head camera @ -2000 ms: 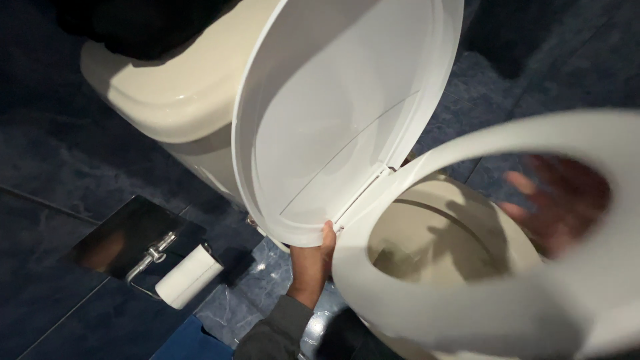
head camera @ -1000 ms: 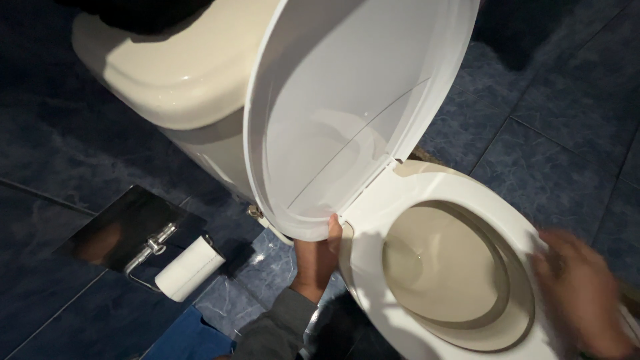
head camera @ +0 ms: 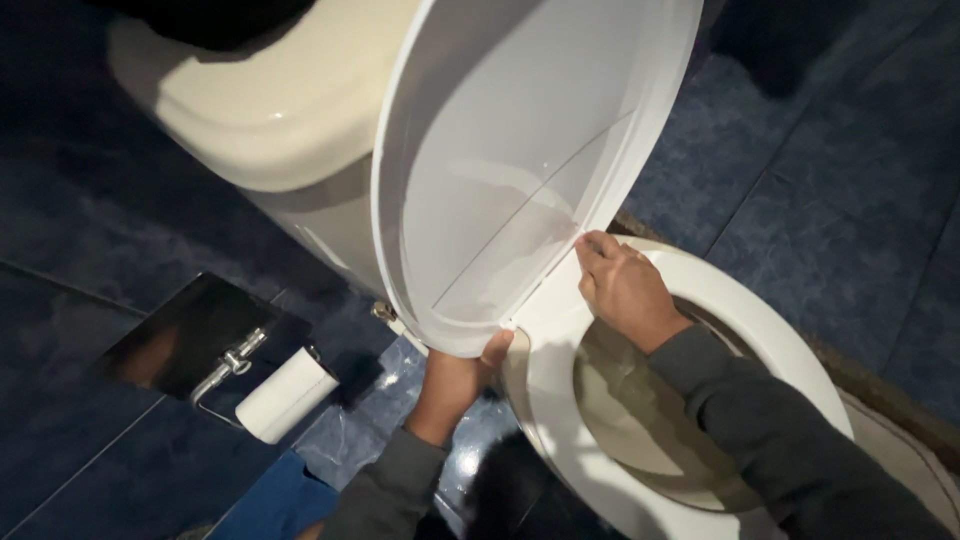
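Observation:
A white toilet lid stands raised in the middle of the view, and the white toilet seat lies down on the cream toilet bowl. My left hand is at the near hinge corner, its thumb on the hinge edge and its other fingers hidden beneath the lid; how firmly it grips cannot be seen. My right hand reaches over the seat, its fingertips touching the far end of the hinge line where lid and seat meet. Both wrists are in dark grey sleeves.
Behind the lid is the cream cistern with a dark cloth-like item on top. A toilet paper roll hangs on a chrome holder at the left. A blue object lies at the lower left, near blue tiles.
The seat, raised two seconds ago, is down on the bowl. My right hand has moved from the seat's front edge to the far hinge. My left hand has stayed at the near hinge.

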